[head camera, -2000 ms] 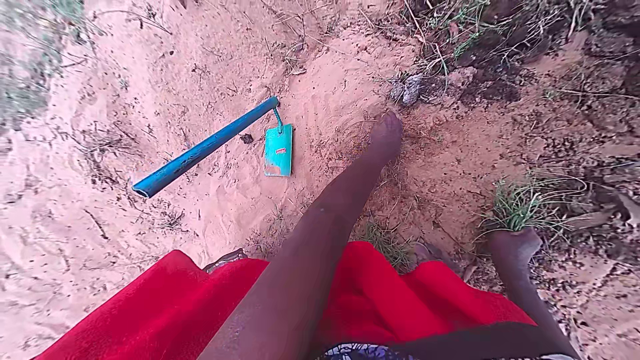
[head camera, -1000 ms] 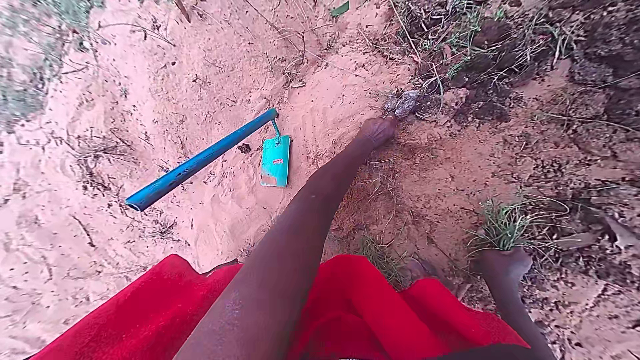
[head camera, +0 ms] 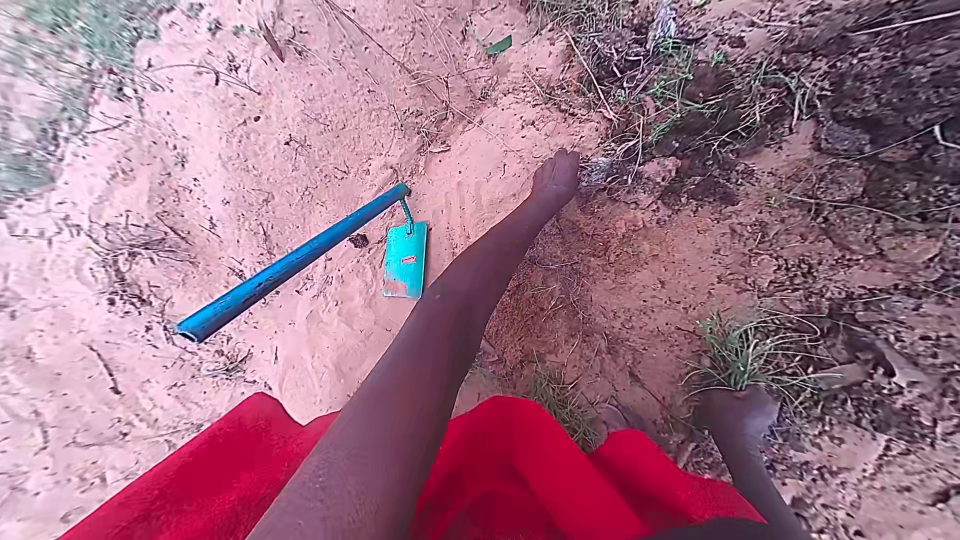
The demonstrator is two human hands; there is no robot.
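My left hand (head camera: 556,180) reaches far out over the sandy soil, its fingertips against a greyish clump (head camera: 598,171) at the edge of the dark litter; whether it grips the clump is unclear. At the lower right, my right hand (head camera: 739,411) is at the base of a green grass tuft (head camera: 739,352), its fingers largely hidden by the blades. Left of my left forearm lies a hoe with a blue tubular handle (head camera: 292,264) and a turquoise metal blade (head camera: 405,261), untouched by either hand.
Red cloth (head camera: 517,465) covers my lap at the bottom. Another grass tuft (head camera: 566,405) grows just beyond it. Dark soil with dry stems and weeds (head camera: 697,105) fills the upper right. Thin twigs (head camera: 142,251) and a green leaf (head camera: 499,46) lie on the pale sand.
My left hand was a little farther from the greyish clump two seconds ago and is now against it. My right hand stays at the grass tuft, and the hoe lies as before.
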